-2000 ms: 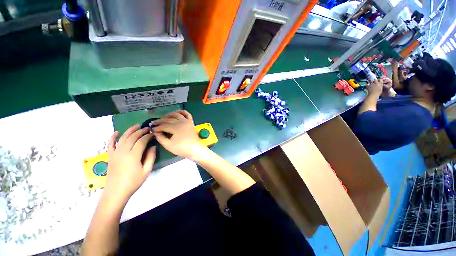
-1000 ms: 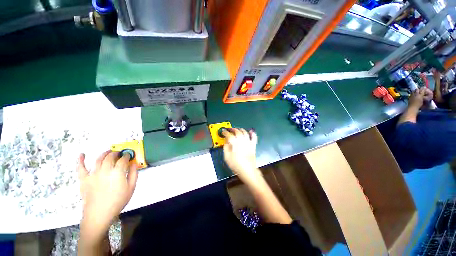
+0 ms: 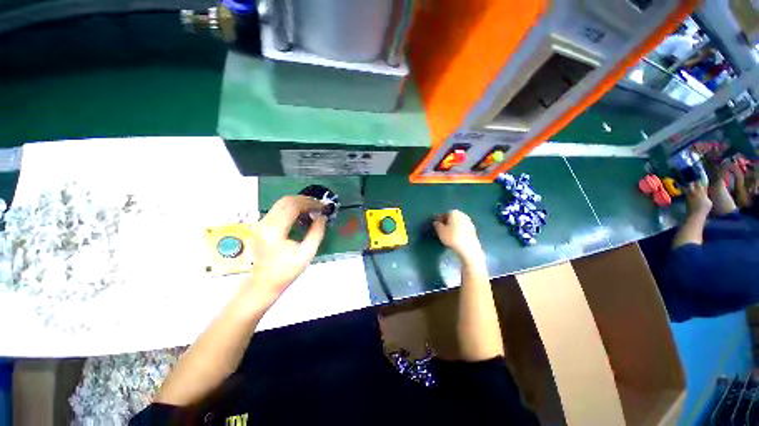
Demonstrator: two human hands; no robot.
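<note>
The black round cup of the press nest (image 3: 306, 195) sits below the green press head (image 3: 329, 125). My left hand (image 3: 279, 245) reaches over the nest, thumb and index finger closed around a small dark-and-white part (image 3: 329, 200) at the cup. My right hand (image 3: 460, 236) is right of the right start button (image 3: 387, 225), fingers curled down onto the green mat. Its fingertips hide whatever is under them. The left start button (image 3: 230, 246) is beside my left hand.
Loose white parts (image 3: 66, 241) lie on the white sheet at left. A pile of blue-and-white assemblies (image 3: 523, 210) lies right of my right hand. The orange control box (image 3: 483, 83) stands behind. Open cartons (image 3: 582, 333) are below the bench. A neighbour's arm (image 3: 695, 216) is far right.
Both hands have left the start buttons. My left hand moved right to the nest, and my right hand moved right onto the mat. The camera view has shifted.
</note>
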